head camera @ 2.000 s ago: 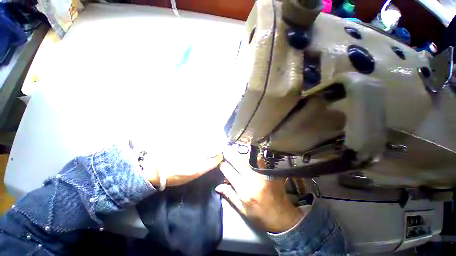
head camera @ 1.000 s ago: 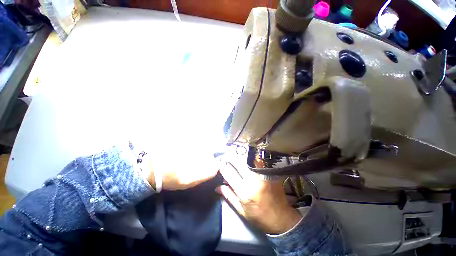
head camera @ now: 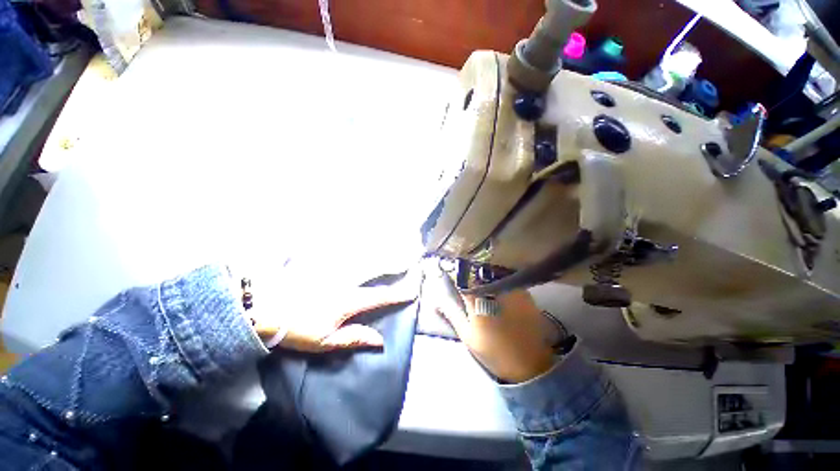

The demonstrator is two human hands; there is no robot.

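Observation:
Dark fabric (head camera: 355, 396) runs from the needle area of the cream sewing machine (head camera: 553, 202) over the table's front edge. My left hand (head camera: 336, 317) lies on the fabric left of the needle, fingers toward the presser foot, thumb apart from them; glare washes it out. My right hand (head camera: 493, 331) reaches under the front of the head, its fingertips close to the presser foot and partly hidden by the machine. Whether its fingertips pinch fabric is not clear. The needle is lost in glare.
A white table (head camera: 230, 120) is overexposed around the machine. A reddish-brown board (head camera: 405, 28) runs behind it. Pink and green thread spools (head camera: 575, 44) stand behind the head. Blue cloth (head camera: 23, 55) lies at the far left. A loop handle shows by my right wrist.
The view has shifted, showing more of the machine's right side. My left thumb has spread from the fingers, and more fabric shows between my hands. My right hand sits further under the head.

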